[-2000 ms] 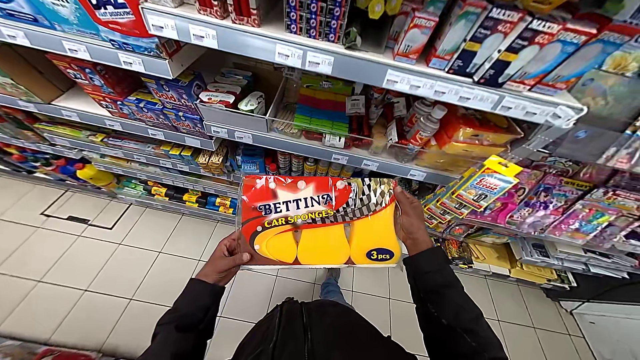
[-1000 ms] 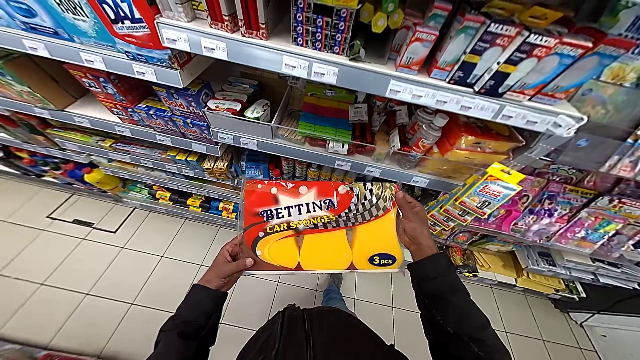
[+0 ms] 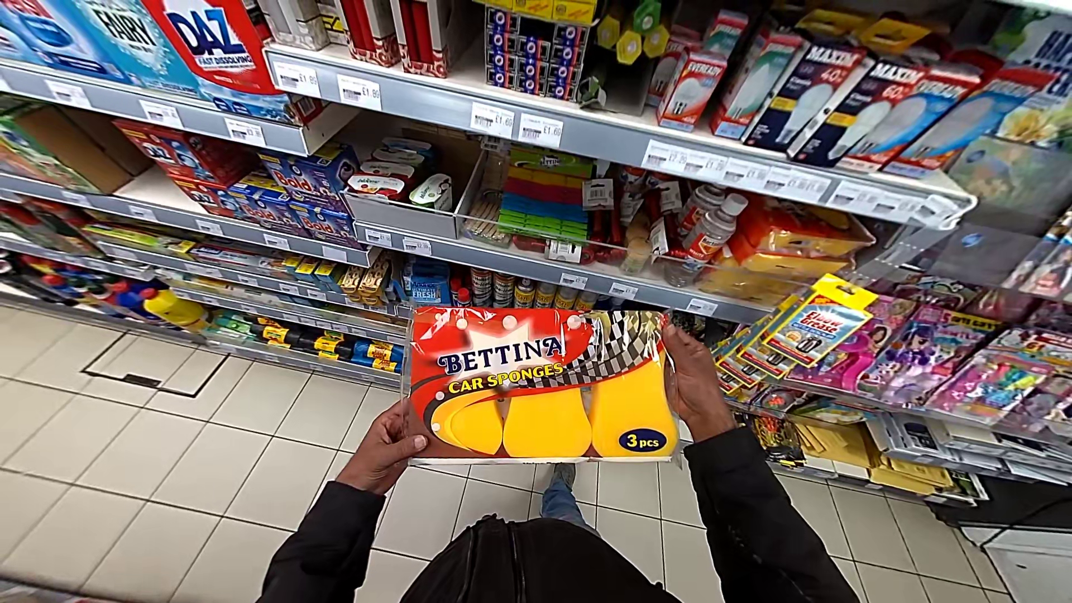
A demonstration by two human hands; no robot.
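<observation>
A flat clear-wrapped pack of yellow car sponges (image 3: 544,419), with a red printed front, is held up before my body, its front facing me. My left hand (image 3: 383,448) grips its lower left edge, thumb on the front. On the opposite side, my right hand (image 3: 699,381) holds the right edge, most of its fingers hidden behind the pack. Three sponges show through the wrap. Just beyond the pack is a shelf with spray cans (image 3: 502,289). Above that stand clear bottles (image 3: 712,226) and a stack of coloured cloths or sponges (image 3: 544,201).
Shelving with a grey price-label edge (image 3: 586,138) runs across the view. Light bulb boxes (image 3: 804,96) stand at the upper right, detergent packs (image 3: 209,42) at the upper left. Hanging carded packs (image 3: 816,322) jut out near my right hand. Tiled floor (image 3: 201,452) lies at the left.
</observation>
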